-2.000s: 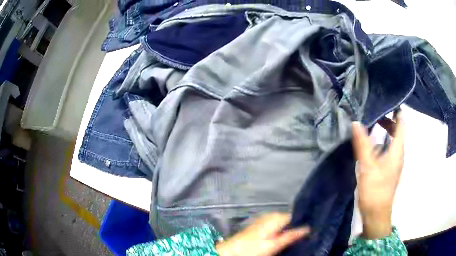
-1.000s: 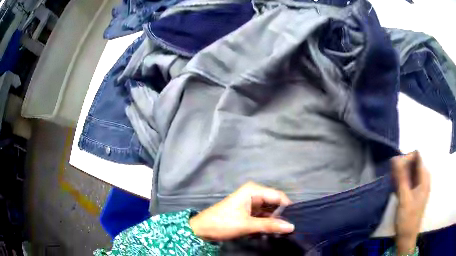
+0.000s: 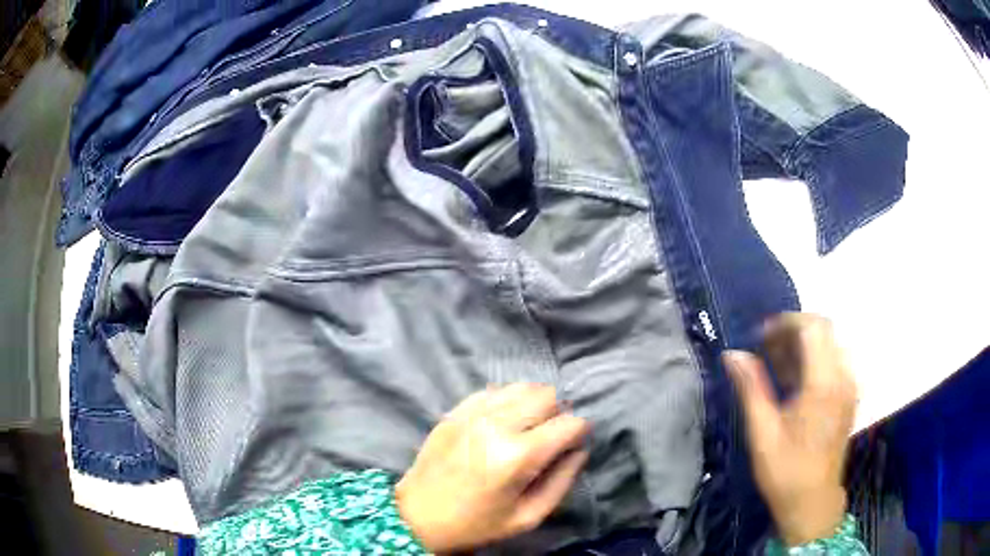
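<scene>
A denim jacket [image 3: 326, 326] lies spread with its grey inside up. An armhole edged in dark blue [image 3: 529, 141] shows at upper middle. A dark blue button placket [image 3: 678, 239] with small white lettering runs down the right side. My left hand [image 3: 494, 467] is curled at the lower middle, its fingers closed on the grey cloth. My right hand [image 3: 798, 424] is slightly blurred over the lower placket, thumb and fingers apart; no tool can be made out in it. The hem is mostly cut off by the bottom edge.
The white table [image 3: 868, 326] has a curved edge at right. Other dark blue denim [image 3: 195, 76] lies at upper left, and more [image 3: 109, 434] shows under the jacket's left side. A sleeve end [image 3: 858, 163] extends at upper right. Something blue [image 3: 955, 434] is below the table at right.
The jacket's right front has been spread out, so the armhole and lettered placket now show. The view has shifted right. My right hand has left the hem corner and is over the placket.
</scene>
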